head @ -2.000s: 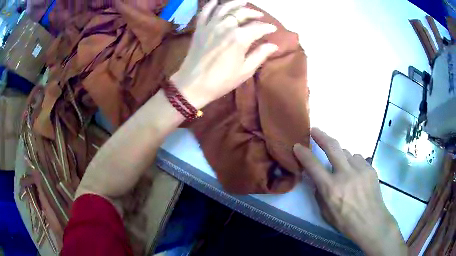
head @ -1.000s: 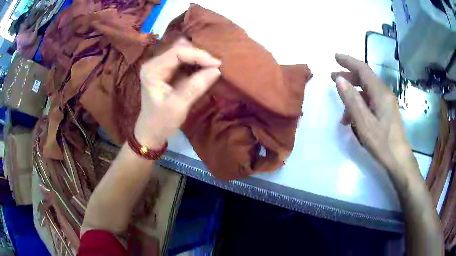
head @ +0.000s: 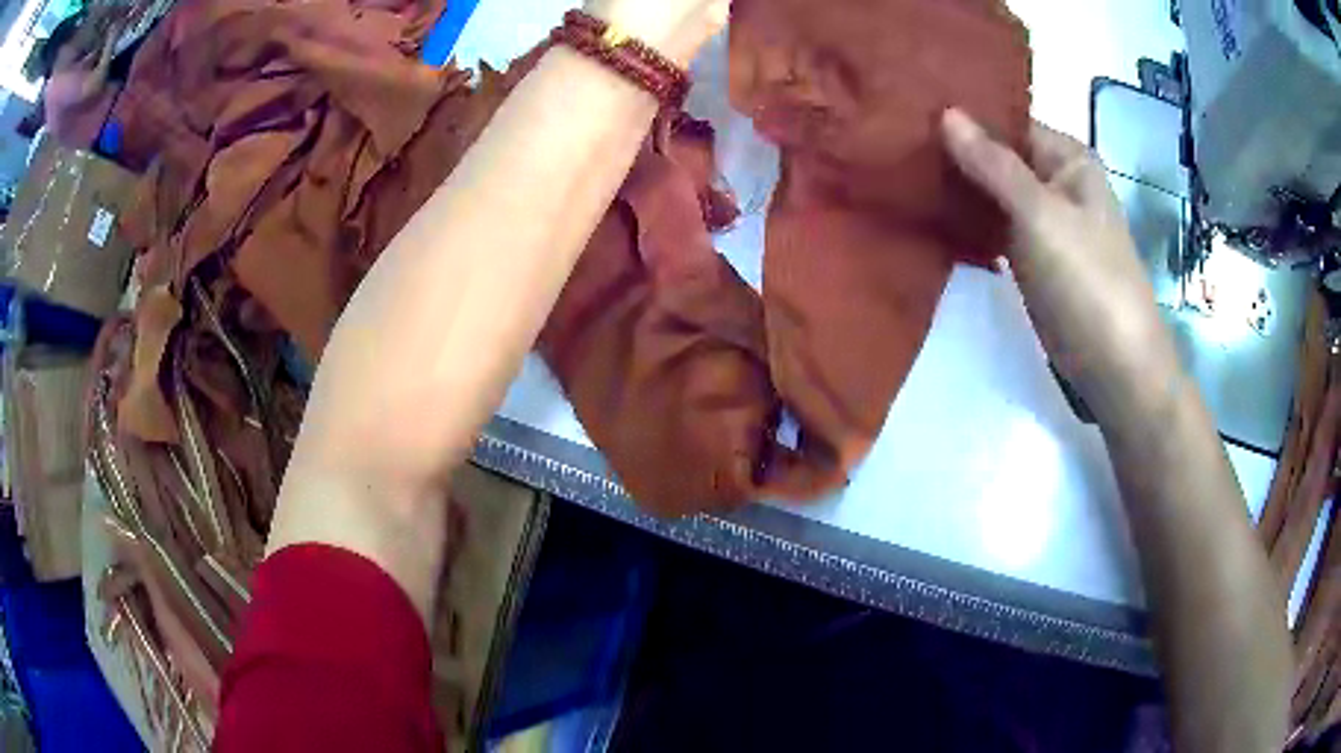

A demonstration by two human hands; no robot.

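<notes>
A rust-brown garment panel lies folded and bunched on the white table, its lower loop at the ruler-marked front edge. Its upper right part is raised in my right hand, with the thumb on top of the cloth and the fingers behind it. My left hand is at the top edge of the picture, mostly cut off, beside the cloth's upper left side; whether it grips the cloth is not visible. A red braided bracelet is on the left wrist.
A crumpled rust-brown panel pile lies at the left. Below it hang strips with pale lines. The sewing machine head and its metal plate are at the right, with brown strips at the far right. A cardboard box stands far left.
My left hand has moved up and away to the top edge. My right hand has moved slightly left and taken hold of the cloth, whose right part is now raised and spread upward.
</notes>
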